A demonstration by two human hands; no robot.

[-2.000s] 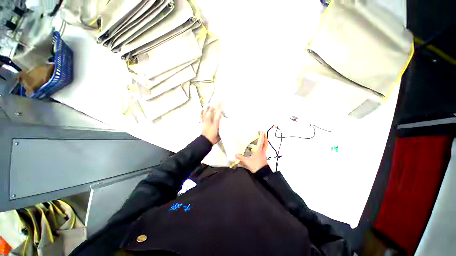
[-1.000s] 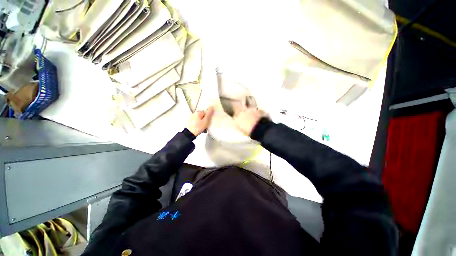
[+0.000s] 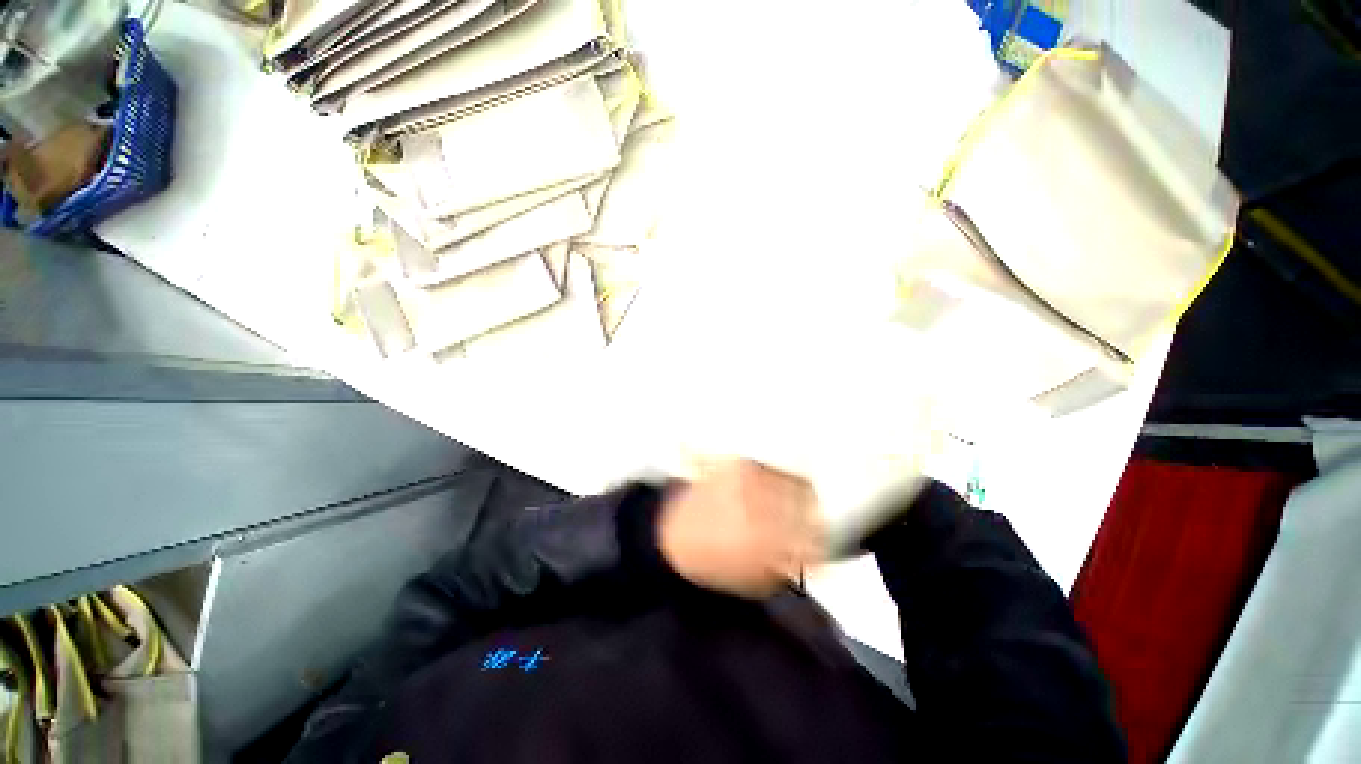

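Observation:
A pale bag body lies just in front of my lap, washed out by glare; only a blurred greyish edge and part of the cloth show. My left hand is blurred, in front of my chest at the table's near edge, at the left of this cloth. Its fingers are too blurred to tell whether they grip it. My right sleeve reaches the cloth from the right, but my right hand cannot be made out. A small green tool lies on the table, beside the right sleeve.
Stacked beige bag pieces with yellow edges lie at the far left. A larger bag lies at the right. A blue basket stands beyond the grey cabinet. Yellow-edged bags are in the cabinet's lower opening. A blue object is at the far side.
My left hand has moved right and nearer to my body. My right hand, seen on the bag a second ago, has drawn back and is lost from sight. The camera view has shifted.

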